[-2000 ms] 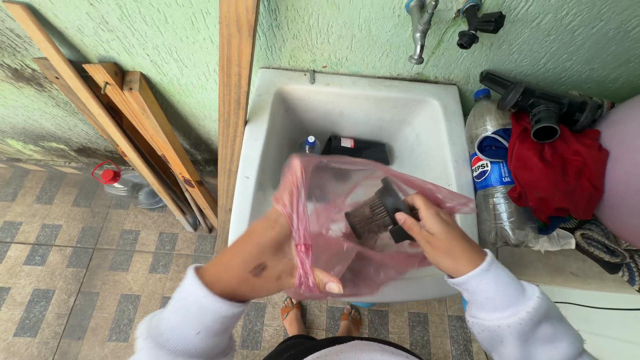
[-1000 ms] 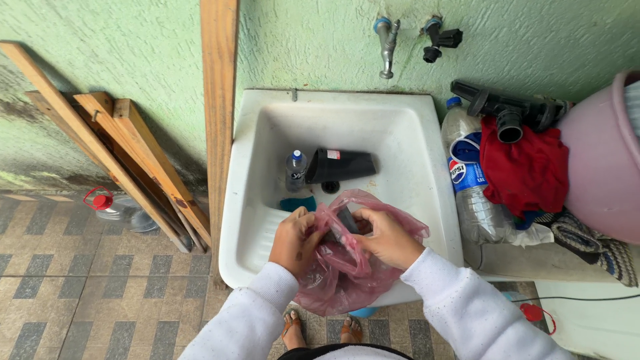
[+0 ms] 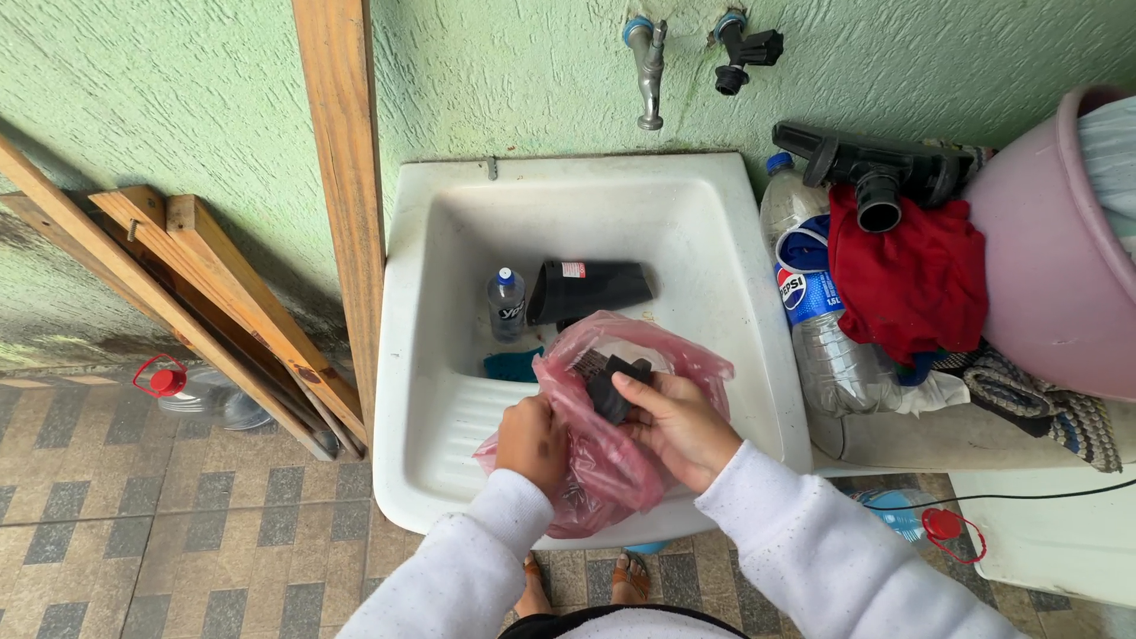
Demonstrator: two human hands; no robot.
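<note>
A crumpled pink translucent plastic bag [image 3: 612, 470] is over the front of the white sink [image 3: 768, 382]. My left hand [image 3: 532, 444] is closed on the bag's left side. In my right hand [image 3: 679, 422], thumb on top, is a dark plastic part with a ribbed or slotted end [image 3: 612, 386], lying at the bag's mouth; the fingers underneath are partly hidden by the bag. Beyond the bag, in the basin, lie a black tapered plastic piece [image 3: 590, 291] with a small label, a clear bottle [image 3: 507, 306] and a teal sponge or cloth [image 3: 513, 365].
Two taps [image 3: 648, 75] project from the green wall. Right of the sink are an empty Pepsi bottle [image 3: 812, 328], a red cloth [image 3: 905, 275], a black plastic fitting [image 3: 874, 173] and a pink tub [image 3: 1029, 257]. Wooden boards [image 3: 342, 177] lean at left.
Two seconds ago the bag was spread over my left forearm; now it is bunched, with my left hand gripping its side. The dark part has stayed in or near my right hand.
</note>
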